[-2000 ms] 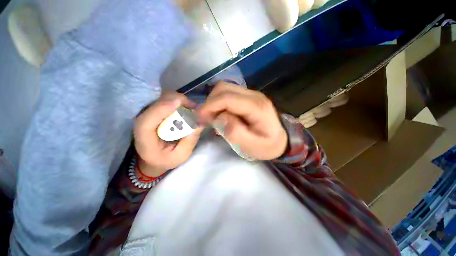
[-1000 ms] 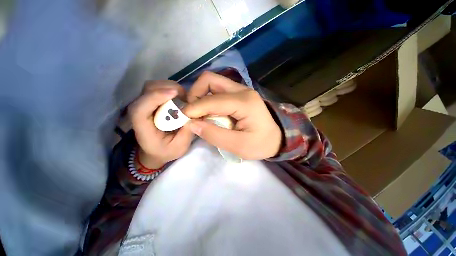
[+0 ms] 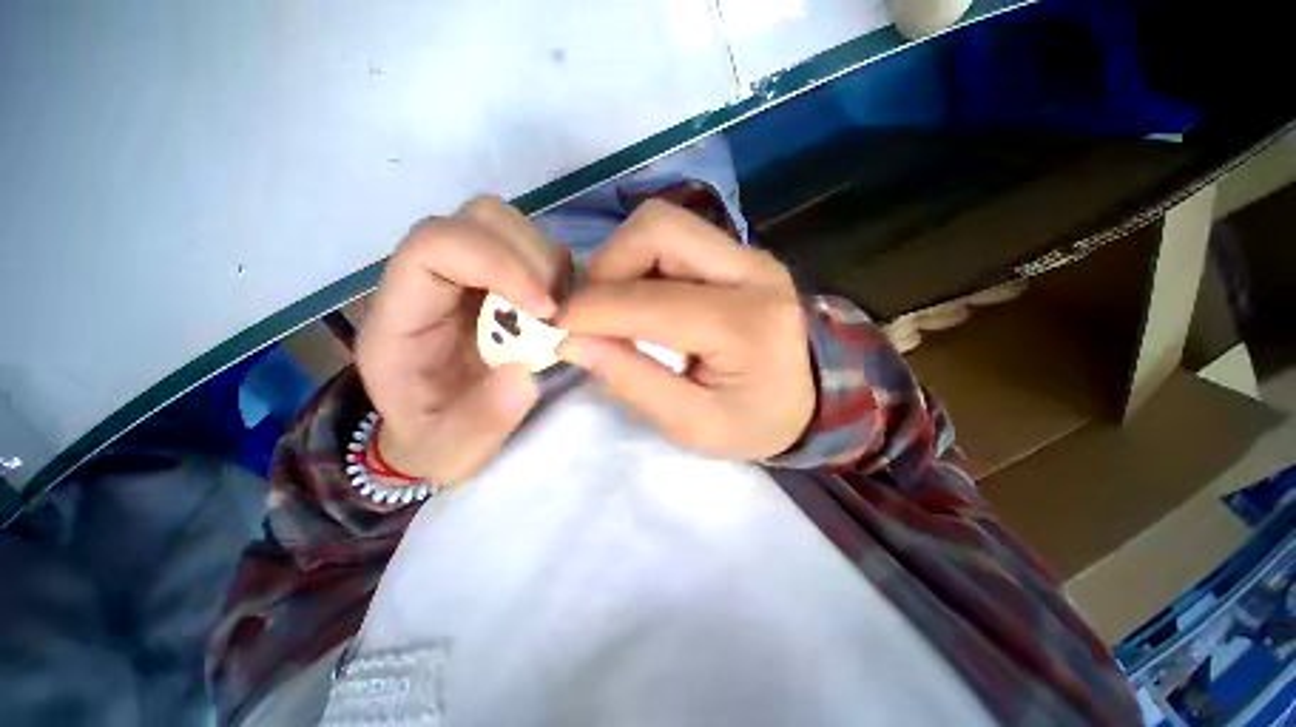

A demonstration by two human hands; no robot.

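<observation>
A cream-white plastic housing (image 3: 520,338) is held in front of my white apron, its narrow oval face with dark clover-like holes towards me. My left hand (image 3: 452,338) is closed around it, thumb on its upper edge. My right hand (image 3: 697,334) touches the housing's right end with thumb and index fingertips. A pale patch shows between my right fingers; I cannot tell what it is. Most of the housing is hidden by my left hand.
A white-covered bench (image 3: 284,128) with a dark green edge lies beyond my hands. One cream housing (image 3: 928,16) stands at its top edge. An open cardboard carton (image 3: 1052,355) at the right holds several cream housings (image 3: 955,313). A blue crate or rack is at the lower right.
The blue-grey sleeved arm of another person, at the left before, is gone from over the bench. The housing remains in my left hand, and my right fingertips remain at its right end.
</observation>
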